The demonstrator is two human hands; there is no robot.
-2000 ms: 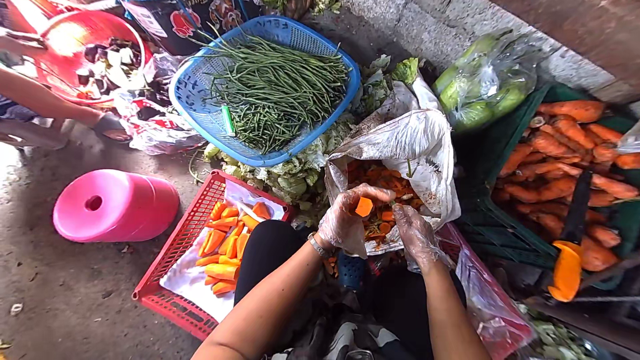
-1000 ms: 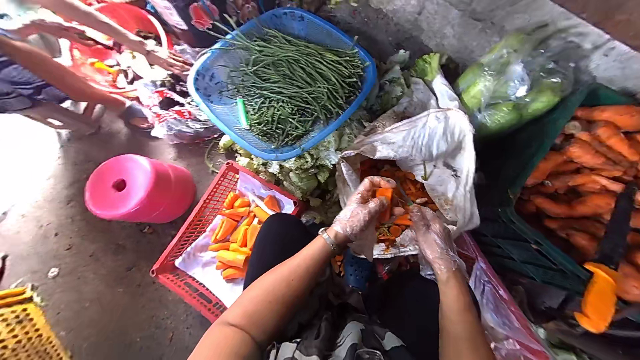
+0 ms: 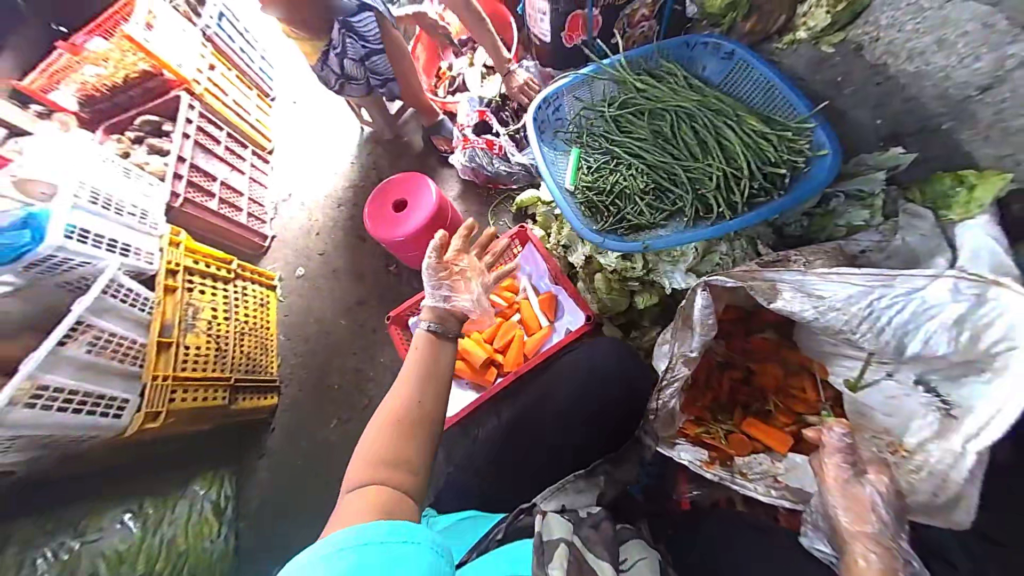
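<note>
My left hand [image 3: 462,276], in a clear plastic glove with a bracelet at the wrist, is spread with nothing in it above a red plastic crate [image 3: 588,308]. Cut carrot pieces [image 3: 516,340] lie in that crate on white paper. My right hand [image 3: 852,472], also gloved, is at the near edge of a white woven sack [image 3: 896,320]. Its fingers are curled at a small thin thing with a green tip, too small to name. Inside the sack lie carrot scraps [image 3: 752,392], with a larger cut carrot piece [image 3: 766,434] on top.
A blue basket [image 3: 832,160] of long green beans stands beyond the sack, with leafy trimmings [image 3: 620,280] beside it. A pink stool [image 3: 412,220] stands behind the red crate. Yellow [image 3: 216,320] and white crates are at the left. Another person's hand [image 3: 522,84] is near a red basin.
My left hand has moved from the sack to above the red crate and spread; the carrot piece it held is no longer in it. The view has swung left.
</note>
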